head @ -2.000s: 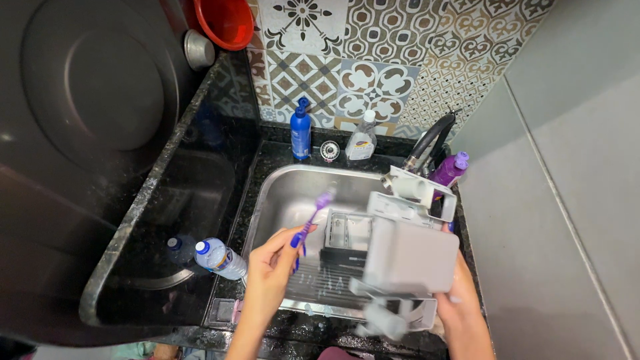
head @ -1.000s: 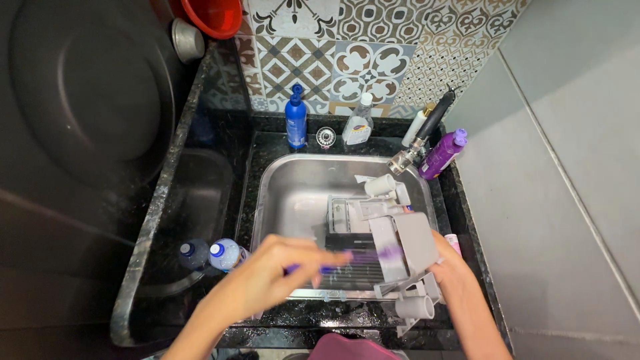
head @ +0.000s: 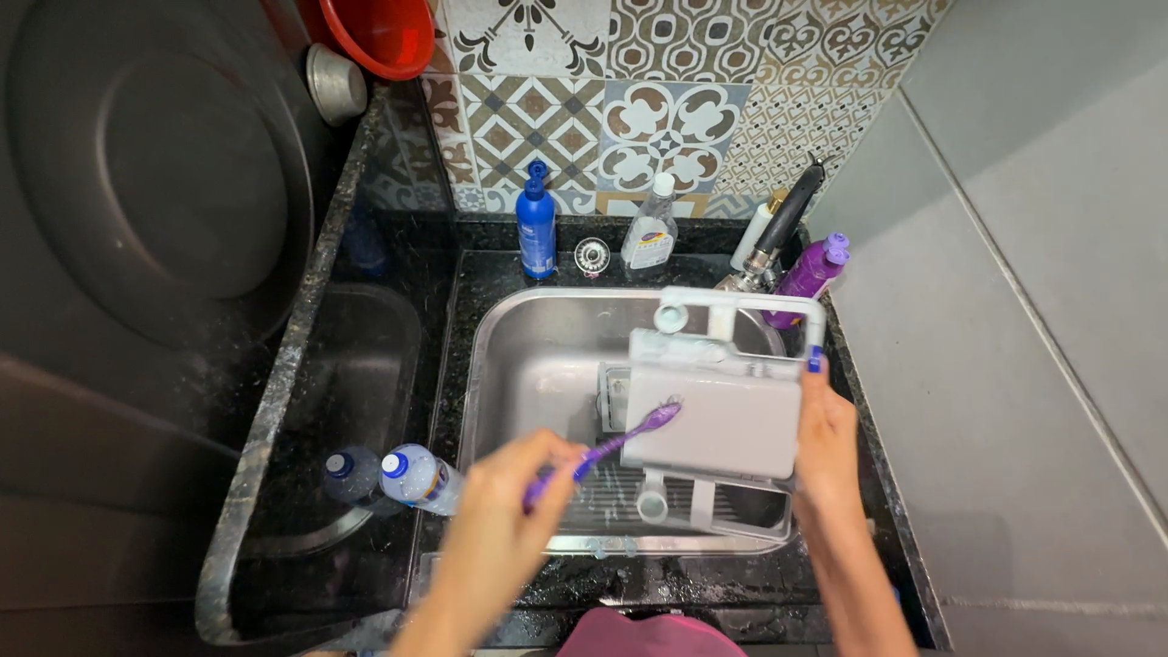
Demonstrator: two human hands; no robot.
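My left hand (head: 525,484) grips a purple toothbrush (head: 610,444), its bristled head lying over the face of a light grey plastic part (head: 716,415). That part has a flat panel, open frames at both ends and round cups. My right hand (head: 826,429) holds it by its right edge, above the stainless steel sink (head: 520,365). Beneath it in the basin, another small grey framed piece (head: 613,397) is partly hidden. Some ridged lines show at the basin's lower side. Whether the bristles touch the panel is hard to tell.
Behind the sink stand a blue bottle (head: 537,228), a sink strainer (head: 591,256), a clear bottle (head: 651,233), a black-handled faucet (head: 785,219) and a purple bottle (head: 808,278). A plastic bottle (head: 420,479) is at left, beside the raised granite edge (head: 274,392). Wet granite borders the front.
The grey part has turned so its broad panel faces up toward me. The toothbrush, blurred low beside the part one second ago, is now over the panel.
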